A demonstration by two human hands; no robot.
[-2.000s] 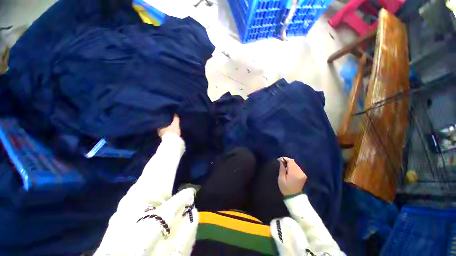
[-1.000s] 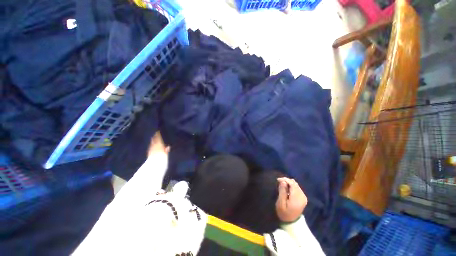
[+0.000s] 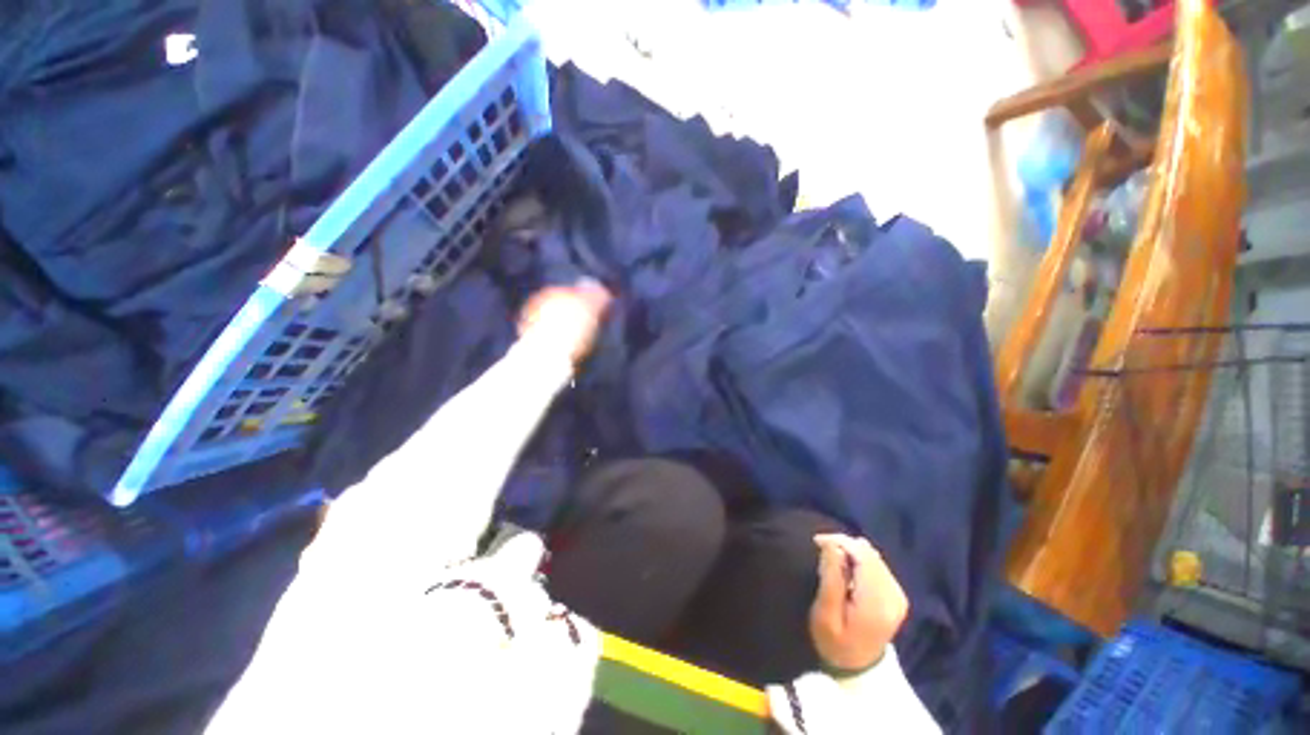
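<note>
A large heap of navy garments [image 3: 848, 359] lies in front of my knees and beside my right leg. My left hand [image 3: 566, 319] is stretched forward onto the navy cloth near the crate wall; it is blurred, and whether its fingers grip the cloth is unclear. My right hand [image 3: 858, 600] rests over my right thigh with curled fingers. A small dark thing shows between its fingers, perhaps thread snips, too small to tell.
A blue plastic crate [image 3: 309, 309] holding navy garments [image 3: 129, 187] stands at the left. At the right are a glossy wooden bench [image 3: 1171, 287], a black wire rack [image 3: 1221, 474] and a blue crate [image 3: 1171, 689]. Part of a red stool [image 3: 1106, 26] shows at the top.
My left hand has moved forward and to the right across the navy cloth. The cloth beside the crate that earlier lay over its wall is off it. My right hand stays over my thigh.
</note>
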